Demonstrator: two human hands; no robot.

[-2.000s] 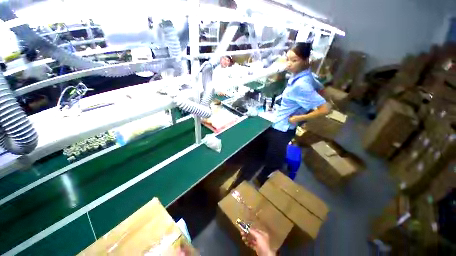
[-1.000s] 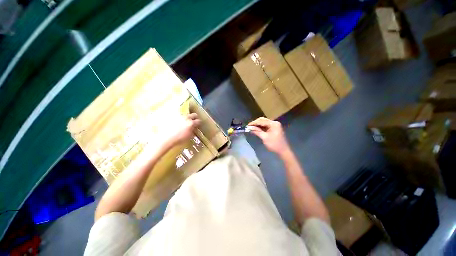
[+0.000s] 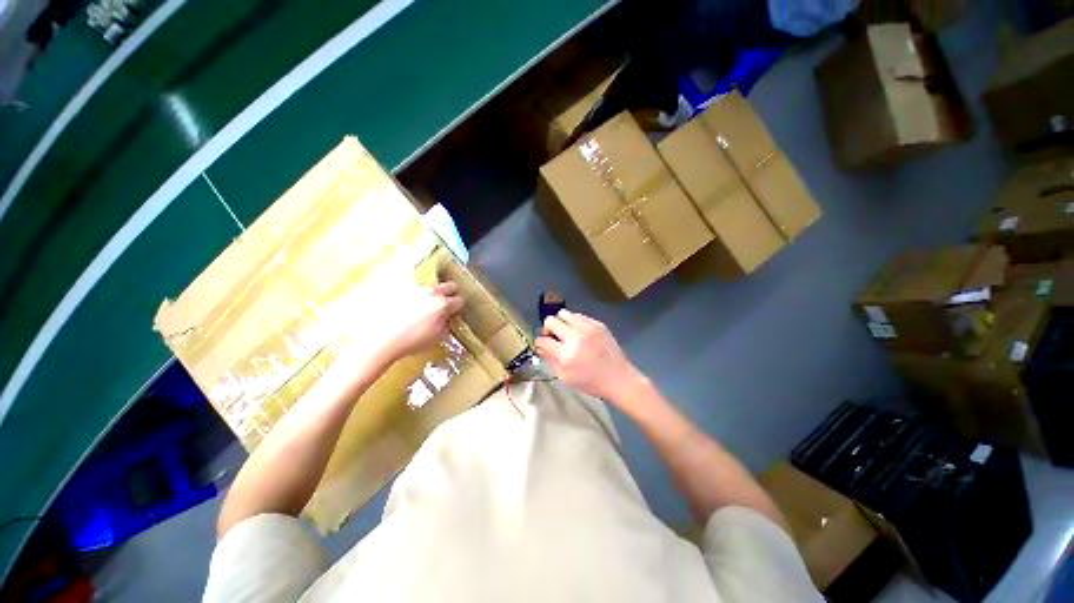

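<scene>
A large brown carton [image 3: 300, 277] with shiny tape lies on the edge of the green belt [image 3: 277, 141], close to my body. My left hand [image 3: 436, 316] is on the carton's near right part, its fingers closed on a lifted flap edge. My right hand [image 3: 577, 353] is just right of the carton's corner, its fingers closed round a small dark object [image 3: 550, 306] whose end sticks out above them. A silvery piece shows between my right hand and the carton corner. What the dark object is, I cannot tell.
Two taped cartons [image 3: 627, 206] stand on the grey floor ahead right, with more cartons [image 3: 901, 94] beyond and at the right. Stacked black crates [image 3: 925, 489] stand at the lower right. Blue items [image 3: 136, 489] lie under the belt at the left. Small parts lie on the belt at the upper left.
My right hand has moved left and down to the carton's corner with the small object. My left hand has stayed on the flap. The view has turned from the line down to the carton.
</scene>
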